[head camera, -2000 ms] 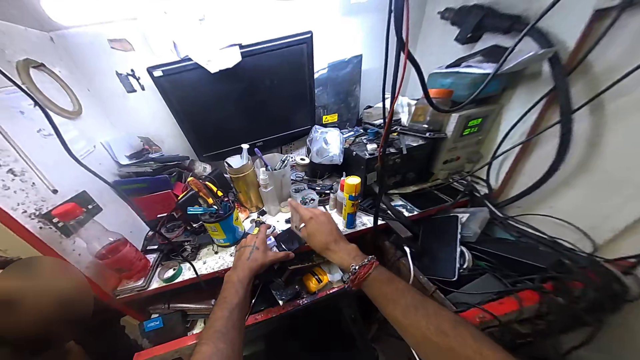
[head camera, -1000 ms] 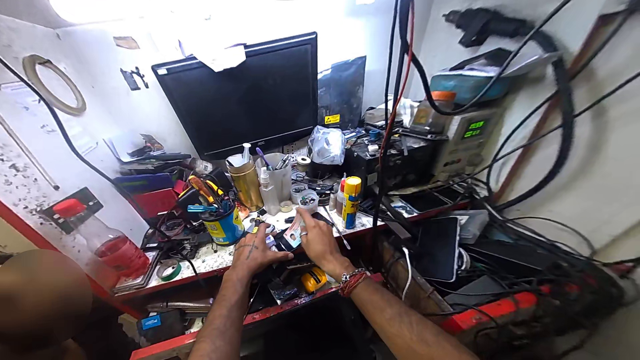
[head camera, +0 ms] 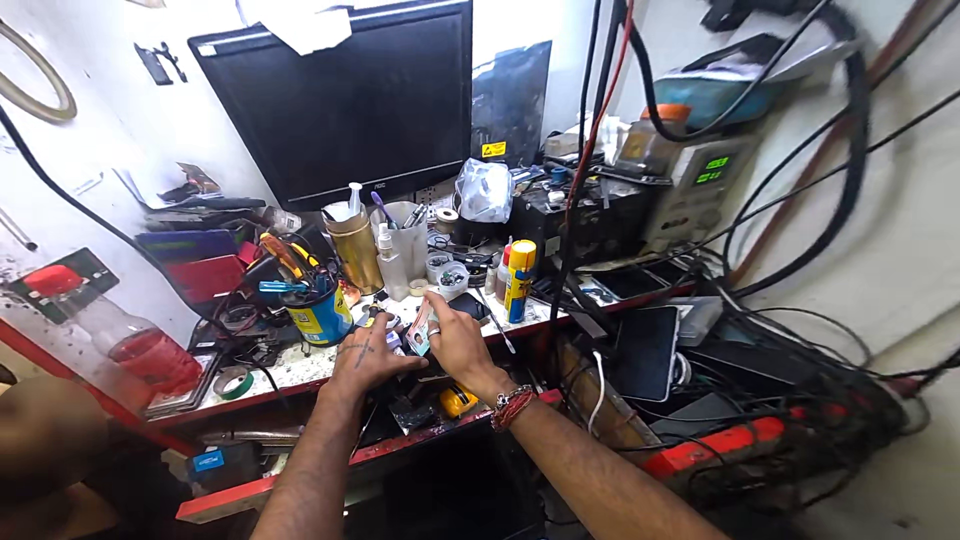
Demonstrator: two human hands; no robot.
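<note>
My right hand (head camera: 459,341), wearing a ring and with a beaded bracelet at its wrist, has its fingers on a small printed card (head camera: 418,335) at the front of the workbench. To its left, my left hand (head camera: 367,358) reaches over the bench edge, fingers spread and thumb pointing at the card; whether it touches anything is not clear. A dark phone-like device (head camera: 469,305) lies just behind my right hand. Behind the hands stand a clear spray bottle (head camera: 391,271) and a round tub of small parts (head camera: 452,279). A yellow and blue spray can (head camera: 519,285) stands to the right.
A tin of pliers and screwdrivers (head camera: 319,319) stands left, beyond it a bottle of red liquid (head camera: 150,352). A monitor (head camera: 352,105) is at the back. Cables (head camera: 574,225) hang at the right. An open drawer (head camera: 225,501) is below. Another person (head camera: 45,442) is at far left.
My right hand has moved over the bench, and the card shows more plainly beside its fingers than two seconds ago. My left hand has stayed in about the same place. The view has moved closer.
</note>
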